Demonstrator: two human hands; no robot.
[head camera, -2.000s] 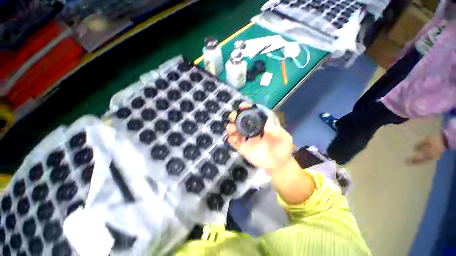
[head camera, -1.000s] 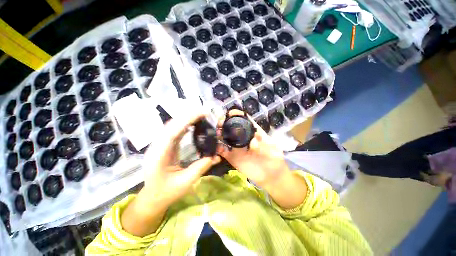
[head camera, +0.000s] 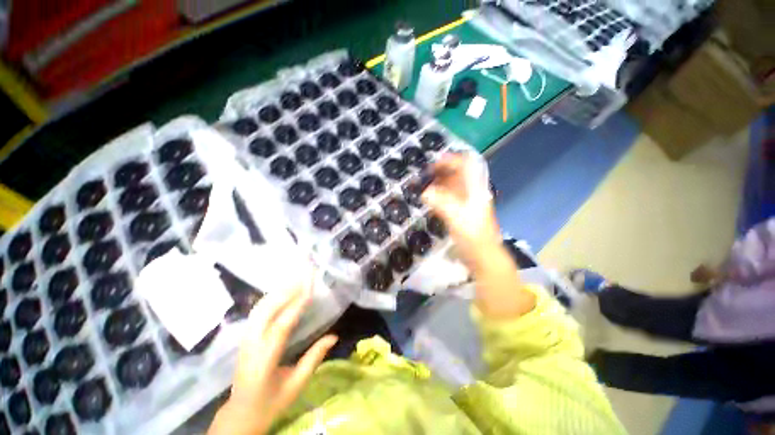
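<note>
A right tray (head camera: 340, 174) holds rows of black round parts in pockets. My right hand (head camera: 459, 200) is over its right side, fingertips down at a black part (head camera: 425, 176); blur hides whether they grip it or only touch it. My left hand (head camera: 276, 353) is low in the middle, fingers apart and empty, at the near edge of the left tray. The left tray (head camera: 119, 255) holds more black round parts (head camera: 106, 289). A white folded cloth (head camera: 184, 297) lies on it. Crumpled white sheet (head camera: 280, 229) lies between the trays.
White bottles (head camera: 433, 83), a small white piece (head camera: 476, 107), an orange stick-like tool (head camera: 504, 102) and a white cable (head camera: 535, 83) are on the green bench (head camera: 493, 132). Another filled tray (head camera: 595, 25) is beyond. A person in pink (head camera: 739, 293) stands at right; cartons (head camera: 701, 106) are behind.
One second ago both hands were together in front of me, each with a black part. They have separated: the right has moved to the right tray; the left is empty. The view has shifted.
</note>
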